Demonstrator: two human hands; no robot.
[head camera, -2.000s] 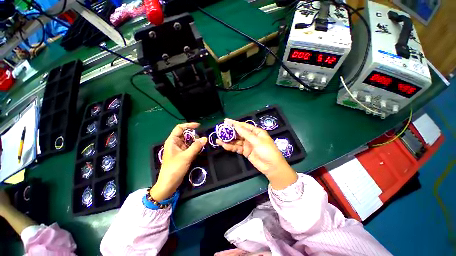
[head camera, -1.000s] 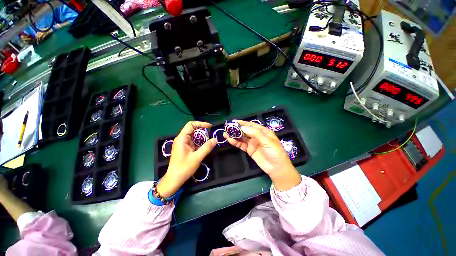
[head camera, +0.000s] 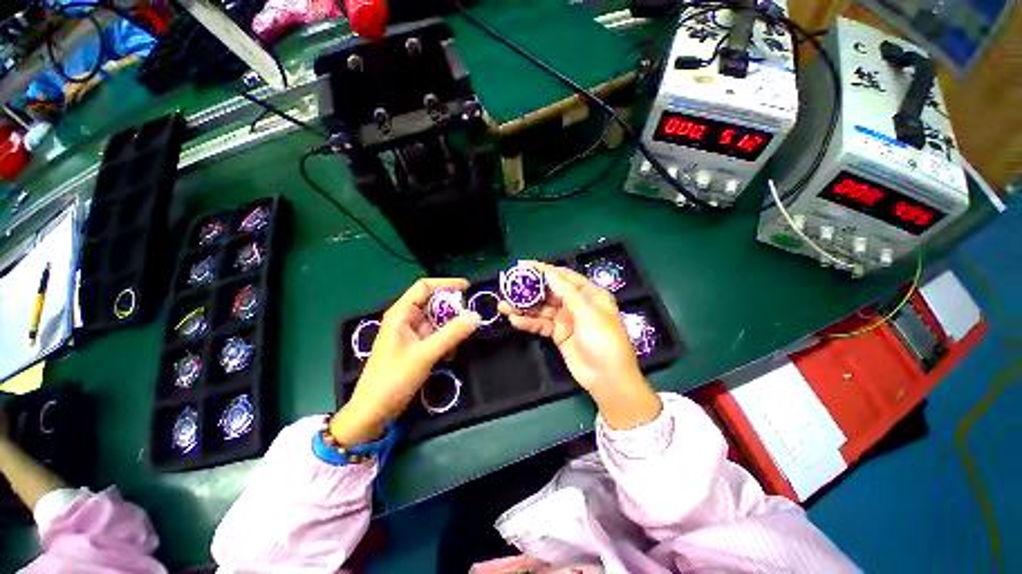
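My left hand (head camera: 395, 357) holds a round watch head (head camera: 446, 307) with a silver rim and purple face between thumb and fingers. My right hand (head camera: 587, 336) holds a second watch head (head camera: 523, 287), its purple face turned up. Both are held above the black compartment tray (head camera: 501, 380), close together but apart. Thin bright rings (head camera: 440, 391) with dark centres lie in the tray's left and middle pockets. Watch heads (head camera: 606, 272) lie in its right pockets. My hands hide part of the tray.
A tray of watch heads (head camera: 237, 352) and a mostly empty tray (head camera: 127, 238) lie at left. The black fixture (head camera: 417, 146) stands behind. Two power supplies (head camera: 717, 112) stand right rear, a red bin (head camera: 874, 392) at right. Another person's sleeve (head camera: 95, 531) is at lower left.
Both hands still hold the watch heads. The left one has moved nearer the right one since two seconds ago, and its face shows more. The right one has tilted and turned slightly. The view has shifted slightly.
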